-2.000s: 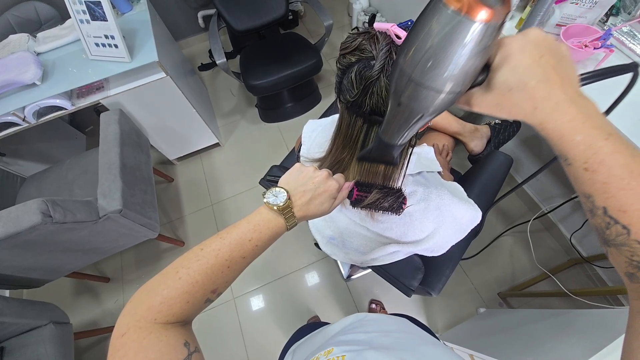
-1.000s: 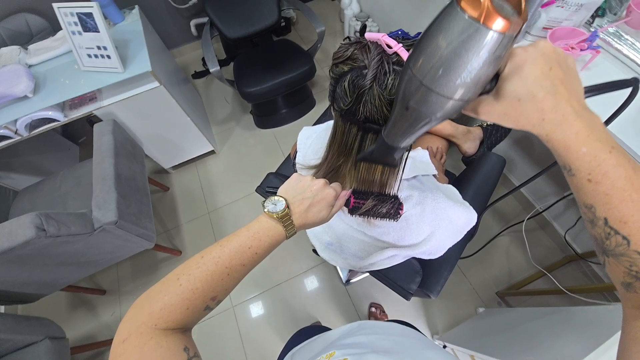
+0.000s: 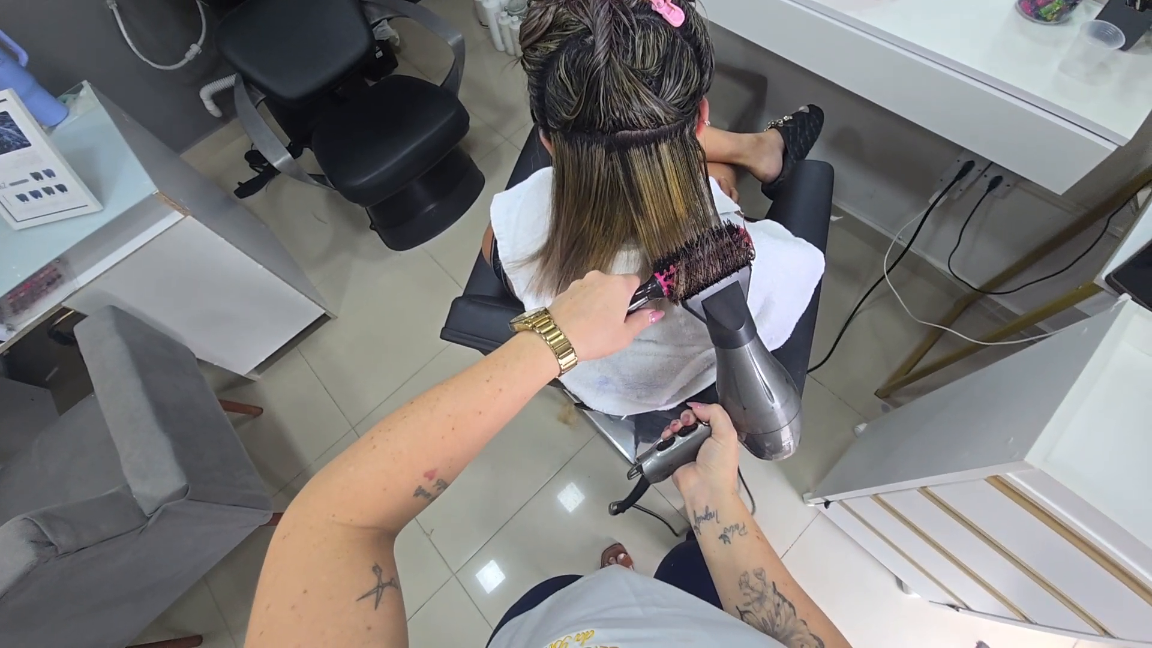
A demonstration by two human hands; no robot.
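Note:
My left hand [image 3: 598,315] grips the handle of a round hairbrush [image 3: 706,263], whose bristles sit in the ends of a seated person's straight, streaked hair [image 3: 621,193]. Below the brush, my right hand [image 3: 706,450] is closed on the handle of a grey hair dryer [image 3: 760,391], its nozzle pointing up at the bristles. The upper hair is twisted and pinned, with a pink clip [image 3: 669,11] at the top. A white towel [image 3: 783,279] covers the person's shoulders and back.
The person sits in a black salon chair [image 3: 810,198]. Another black chair [image 3: 387,135] stands ahead on the left, and a grey armchair [image 3: 135,405] at the far left. A white counter [image 3: 945,72] runs along the right, with power cords [image 3: 886,256] below. A white cabinet [image 3: 981,450] stands at lower right.
My right hand has brought the dryer from above the hair down to below the brush, so the nozzle now points upward. The brush has turned and tilts up to the right. The view has shifted.

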